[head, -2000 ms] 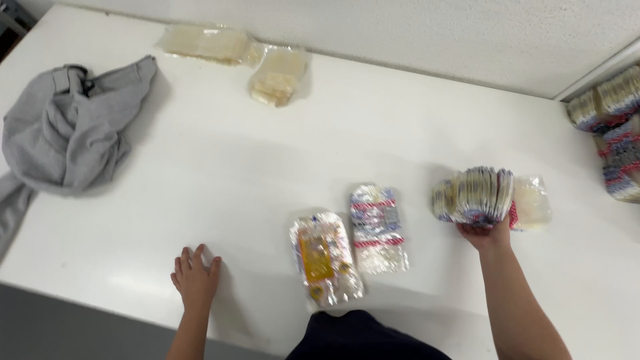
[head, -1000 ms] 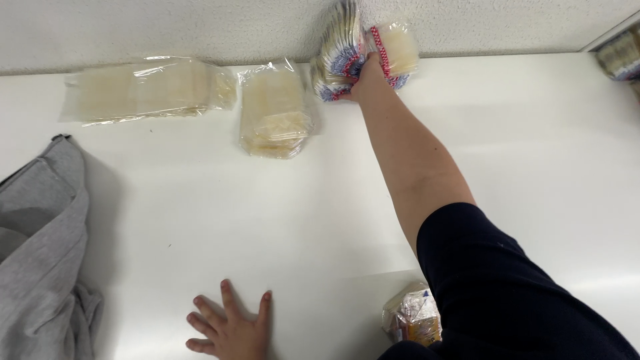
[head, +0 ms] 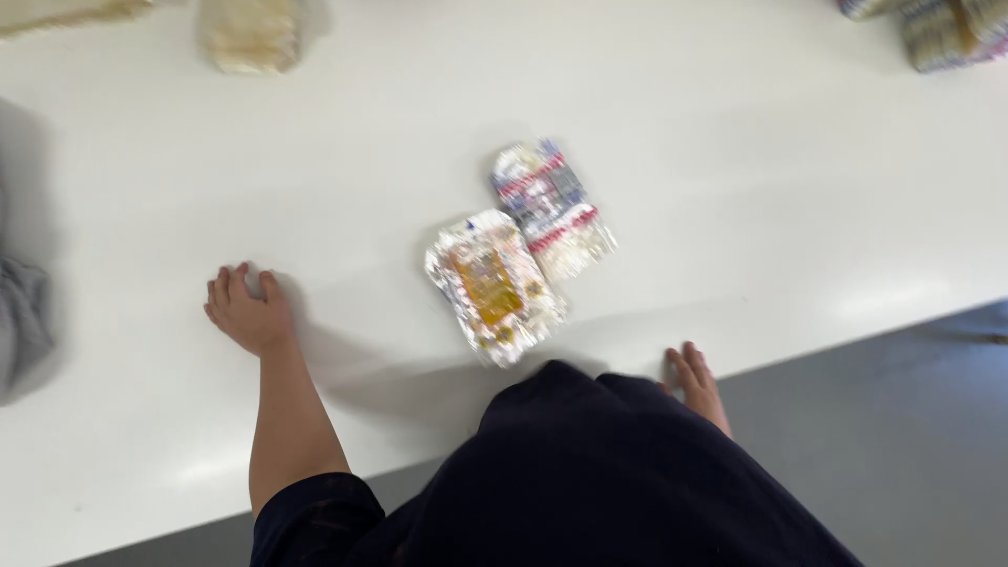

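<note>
My left hand (head: 250,309) rests on the white table with its fingers spread and nothing in it. At the table's front edge is my right hand (head: 693,378), partly hidden by my dark shirt; its visible fingers are extended and hold nothing. Between the hands, a clear plastic packet with a yellow-orange panel (head: 488,287) lies flat. A second clear packet with red and blue print (head: 551,206) touches its upper right side. Both are blurred.
The white table (head: 748,197) extends to both sides. A pale plastic packet (head: 250,35) and part of another (head: 75,16) lie at the back left. Grey cloth (head: 20,323) is at the left edge, bundled printed packets (head: 949,35) at the upper right.
My right hand has come back from the wall side to the front edge and no longer holds the stack of printed packets seen in it earlier. The view has shifted strongly.
</note>
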